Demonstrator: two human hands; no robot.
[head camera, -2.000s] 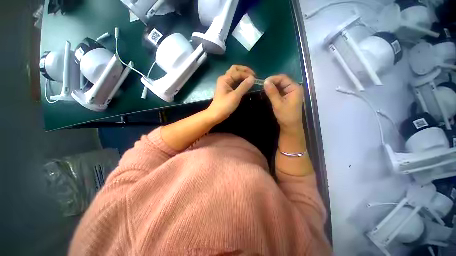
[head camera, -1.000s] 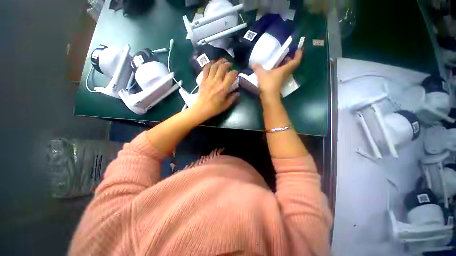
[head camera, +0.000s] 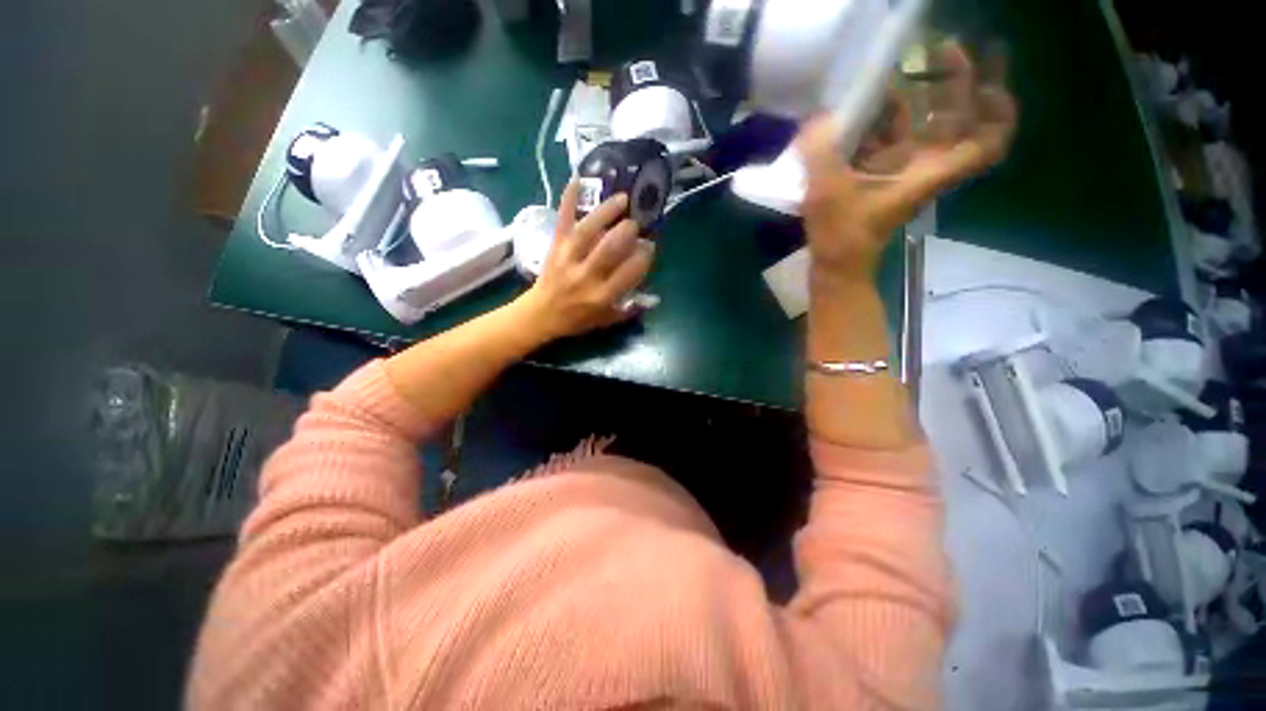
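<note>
My left hand (head camera: 590, 278) grips a pan-tilt camera by its black head (head camera: 642, 178), whose lens faces right. Its white base (head camera: 532, 239) lies by my wrist. My right hand (head camera: 882, 195) is blurred and holds another white camera (head camera: 812, 53) by its bracket, tilted, at the top of the view. The fingers of that hand are partly hidden and spread behind the bracket. A small white sheet (head camera: 789, 282) lies on the green bench by my right wrist.
Two cameras (head camera: 451, 222) (head camera: 340, 174) lie at the bench's left, another (head camera: 653, 111) behind my left hand. A dark blue cloth (head camera: 750, 143) lies under the raised camera. Several cameras (head camera: 1083, 417) lie on the white sheet (head camera: 958, 556) at right. A wrapped bundle (head camera: 181, 452) is at lower left.
My right hand has moved up and right with its camera, lifting it. My left hand has closed on the other camera's head, which has turned to show its lens.
</note>
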